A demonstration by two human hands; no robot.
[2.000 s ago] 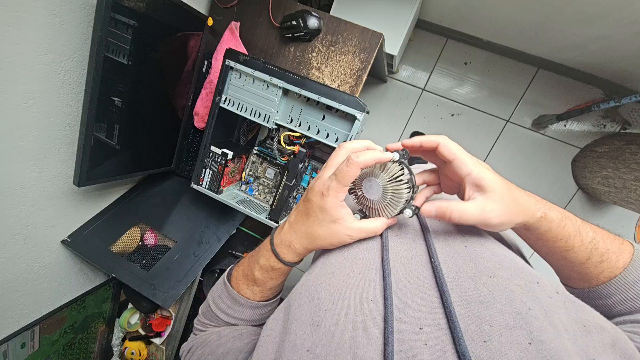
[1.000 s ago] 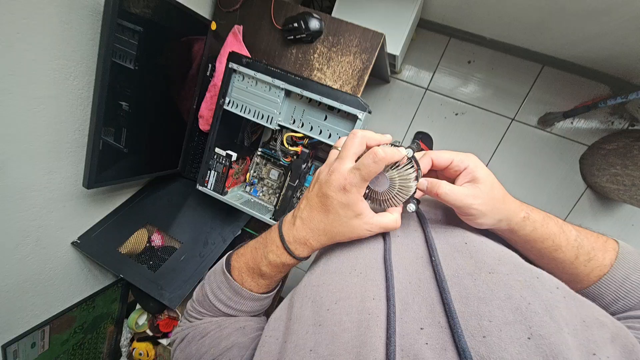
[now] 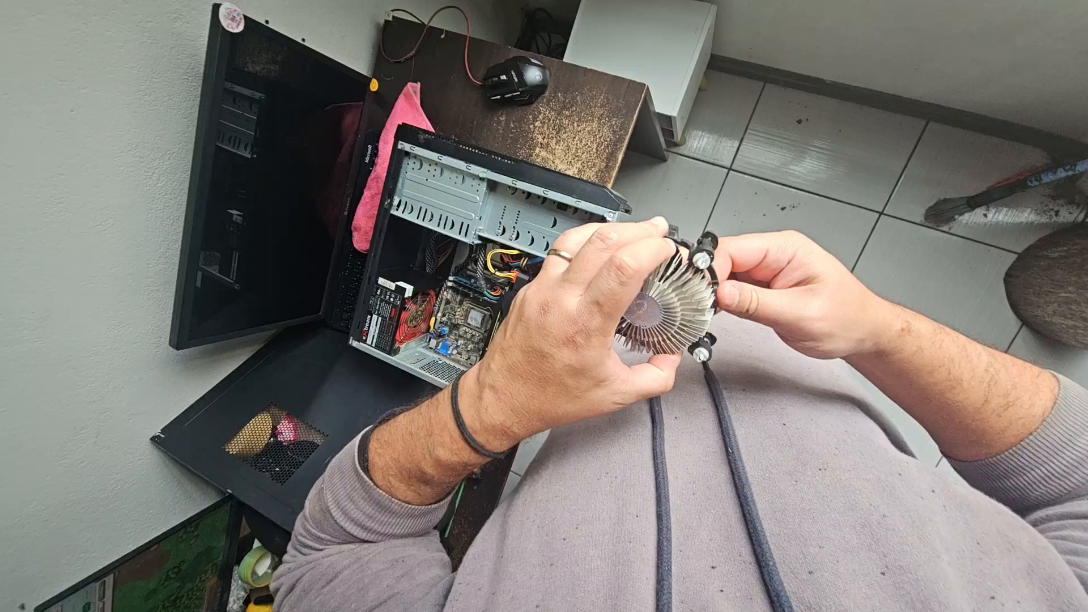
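Note:
A round CPU cooler with a finned metal heatsink (image 3: 667, 316) is held up in front of the grey sweatshirt, fins toward me. My left hand (image 3: 569, 327) wraps over its left side, with fingers on the top edge and the thumb below. Along the right edge, my right hand (image 3: 795, 293) pinches the black frame between thumb and fingers. Black push-pins stand out at the frame's corners. Left of my hands is an open computer case (image 3: 510, 191), its motherboard (image 3: 461, 323) and cables exposed.
A black monitor (image 3: 263, 195) leans behind the case, beside a pink cloth (image 3: 391, 161). A mouse (image 3: 516, 81) lies on the worn brown desk (image 3: 578, 127). The black side panel (image 3: 246, 416) is at lower left. A brush (image 3: 977, 202) and a round stool (image 3: 1050, 285) are at right.
My left hand has shifted its hold and now covers more of the cooler's left side. My right hand has gone from a spread hold to a pinch at the right edge.

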